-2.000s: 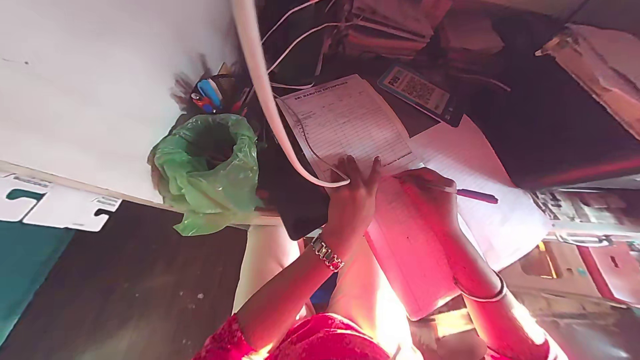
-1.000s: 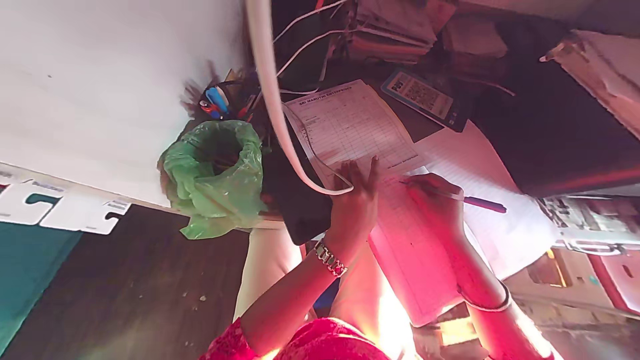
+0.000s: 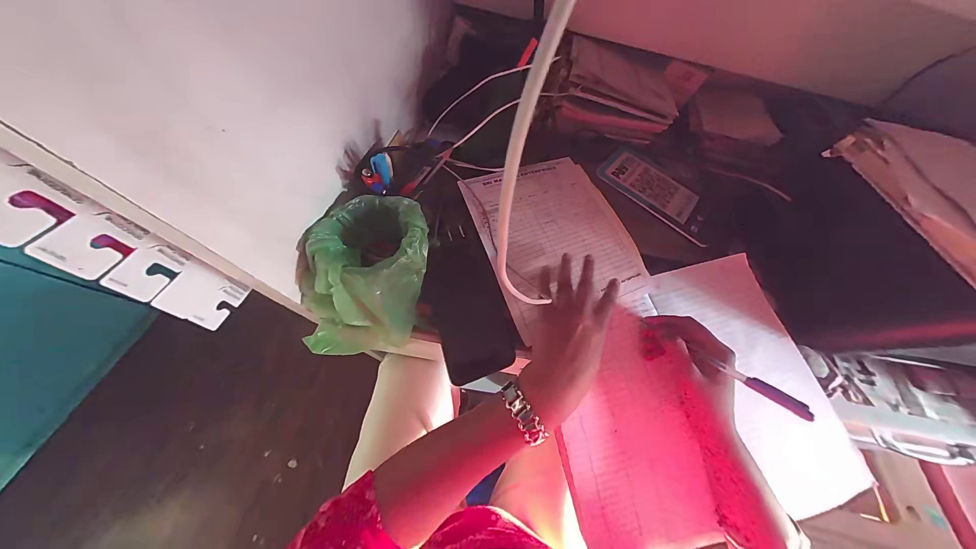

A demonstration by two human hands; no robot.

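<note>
My right hand [image 3: 698, 354] grips a dark pen [image 3: 774, 396], its writing end over the upper part of an open ruled notebook [image 3: 640, 450]. Beside it, my left hand [image 3: 568, 343], with a metal watch on the wrist, lies flat with fingers spread, holding nothing. It rests at the notebook's top left edge and the lower end of a printed form [image 3: 557, 221]. A white cable [image 3: 518, 152] hangs in front of the form and ends near my left fingers. Left of that hand lies a black phone-like slab [image 3: 473, 328]. Strong light falls on the notebook's right page [image 3: 793, 427].
A bin or holder lined with a green plastic bag [image 3: 366, 290] stands at the desk's left edge, pens [image 3: 381, 171] behind it. A card with a printed code [image 3: 656, 191] lies beyond the form. Paper stacks [image 3: 618, 91] are at the back, a dark surface [image 3: 854, 252] at the right.
My left fingers have spread wider over the papers. My right hand keeps the pen over the notebook, with only a small shift.
</note>
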